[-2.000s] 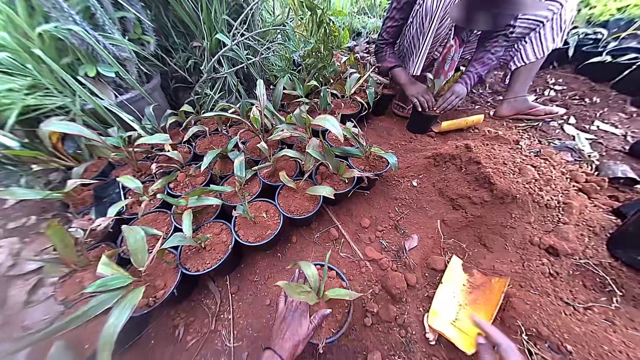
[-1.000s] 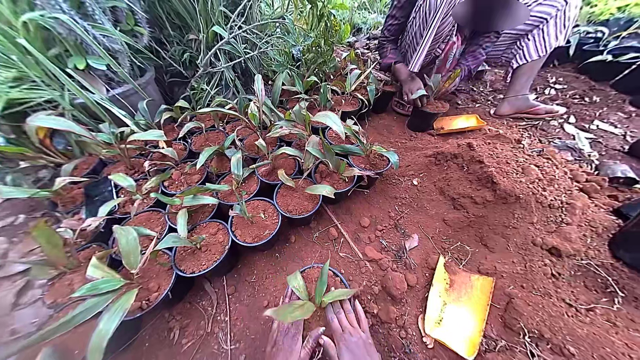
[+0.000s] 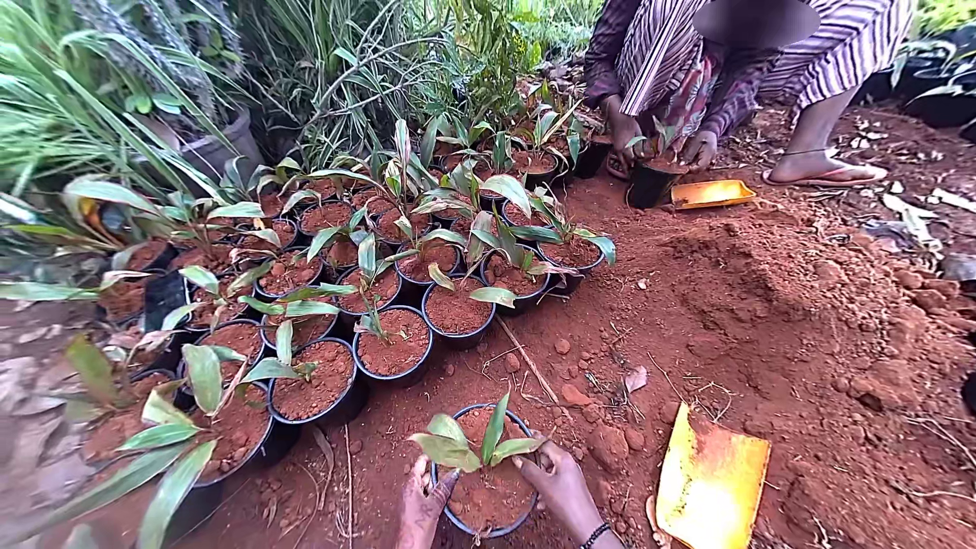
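Observation:
A black plastic pot (image 3: 488, 503) filled with red soil stands at the bottom centre, with a young plant (image 3: 494, 431) of several broad green leaves in it. At the pot's left rim is my left hand (image 3: 427, 496), thumb over the edge. My right hand (image 3: 560, 476) is at the right rim, its fingers by the rim and a leaf. Both hands seem to hold the pot between them. A yellow plastic scoop (image 3: 709, 476), smeared with soil, lies on the ground to the right of my right hand.
Rows of potted seedlings (image 3: 393, 343) stand close together at the left. A person (image 3: 686, 91) squats at the upper right with both hands at a black pot (image 3: 652, 183), beside another yellow scoop (image 3: 713, 194). A mound of loose red soil (image 3: 778, 267) rises at the right.
My right hand came from beside the yellow scoop to the pot. Both hands were together at the pot's near side one second ago; now they are apart, at opposite rims.

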